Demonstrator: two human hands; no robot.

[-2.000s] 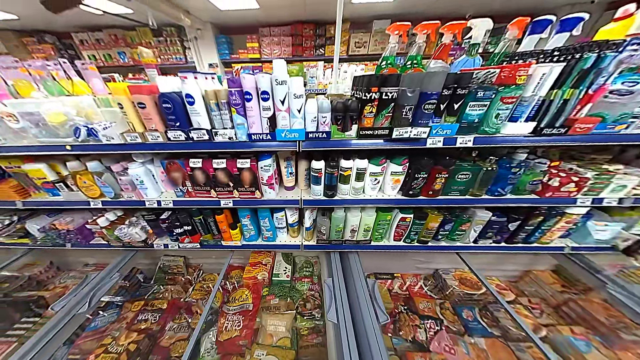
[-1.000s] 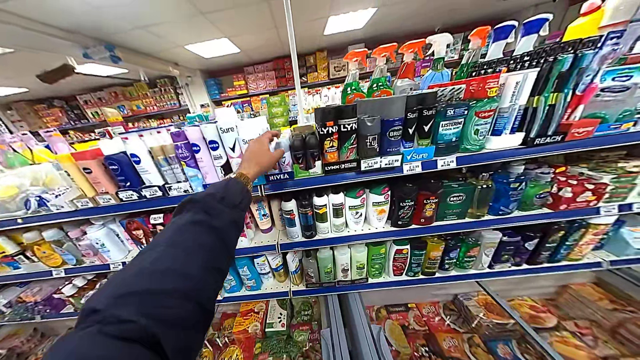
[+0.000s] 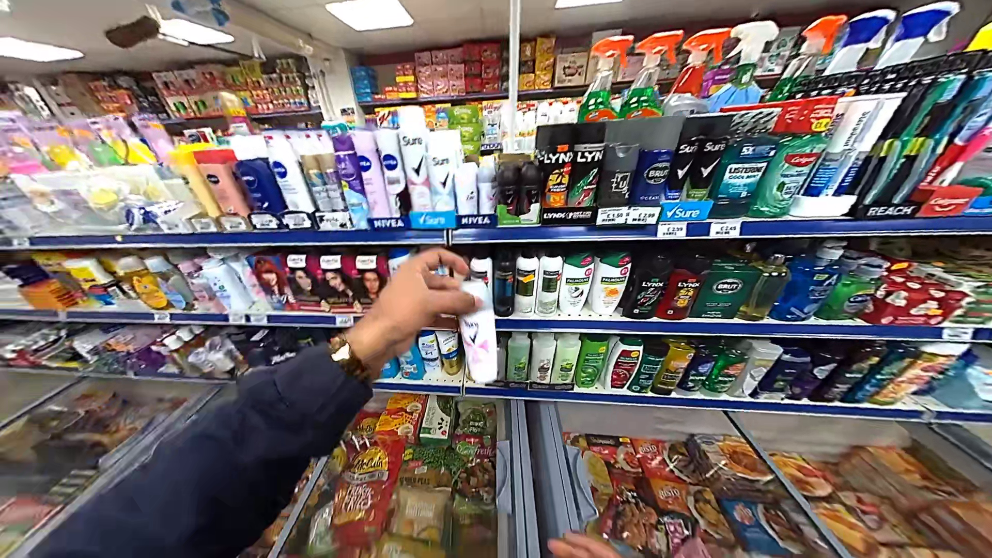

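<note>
My left hand (image 3: 411,302), in a dark sleeve with a gold-coloured watch at the wrist, grips the top of a white and pink Sure bottle (image 3: 479,341). The bottle hangs a little tilted in front of the middle and lower shelves. Behind it and above stand white Sure cans (image 3: 443,174) on the top shelf, beside small roll-on deodorants (image 3: 466,188). Of my right hand (image 3: 581,545) only some fingers show at the bottom edge, over the freezer; whether it holds anything is hidden.
Blue-edged shelves (image 3: 775,329) carry shampoo, shower gel and hair colour boxes (image 3: 331,280). Trigger spray bottles (image 3: 601,77) stand at the back of the top shelf. Below, chest freezers with frames (image 3: 546,473) hold bagged food such as McCain fries (image 3: 368,480).
My left hand was up at the top shelf among the deodorants a second ago; it is now lower, holding the white and pink bottle. Fingers of my right hand have come into view.
</note>
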